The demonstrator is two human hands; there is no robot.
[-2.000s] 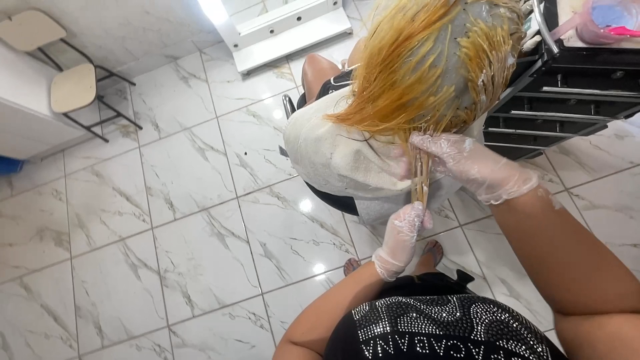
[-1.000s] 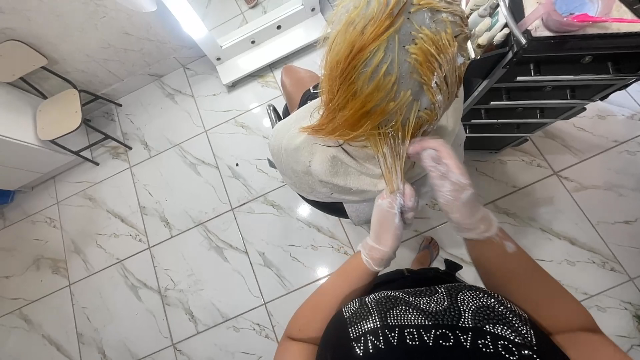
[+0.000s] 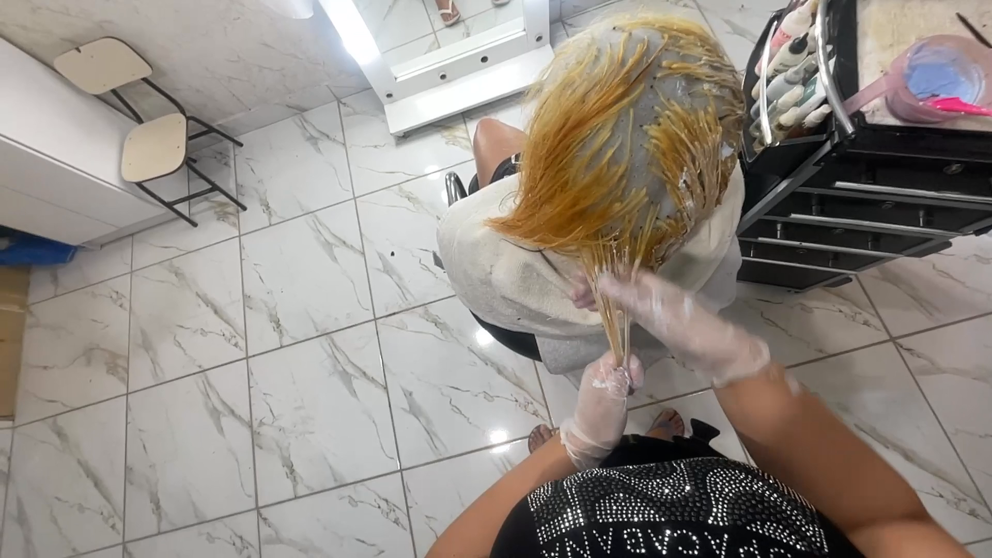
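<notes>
A seated person wears a silicone highlighting cap point(image 3: 632, 155), with orange-yellow hair strands point(image 3: 577, 170) pulled out through it. A light towel point(image 3: 496, 256) covers the shoulders. My left hand point(image 3: 601, 407), in a clear plastic glove, grips the ends of a wet strand bundle point(image 3: 616, 329) that hangs from the cap's lower edge. Higher up, my right hand point(image 3: 682, 318), gloved too, is at the same strands with its fingertips around them; whether they close on the hair is partly hidden. White cream smears the strands and gloves.
A black trolley point(image 3: 852, 225) at the right carries a pink bowl point(image 3: 942, 77) with bluish cream, a bright pink handle, and several bottles point(image 3: 790, 70). A white-framed mirror point(image 3: 469, 74) stands beyond the seated person. A chair point(image 3: 155, 147) is at the upper left, on the marble-look tiled floor point(image 3: 310, 310).
My right hand was beside the strands a second ago and is now at them, above my left hand. My left hand still grips the strand ends.
</notes>
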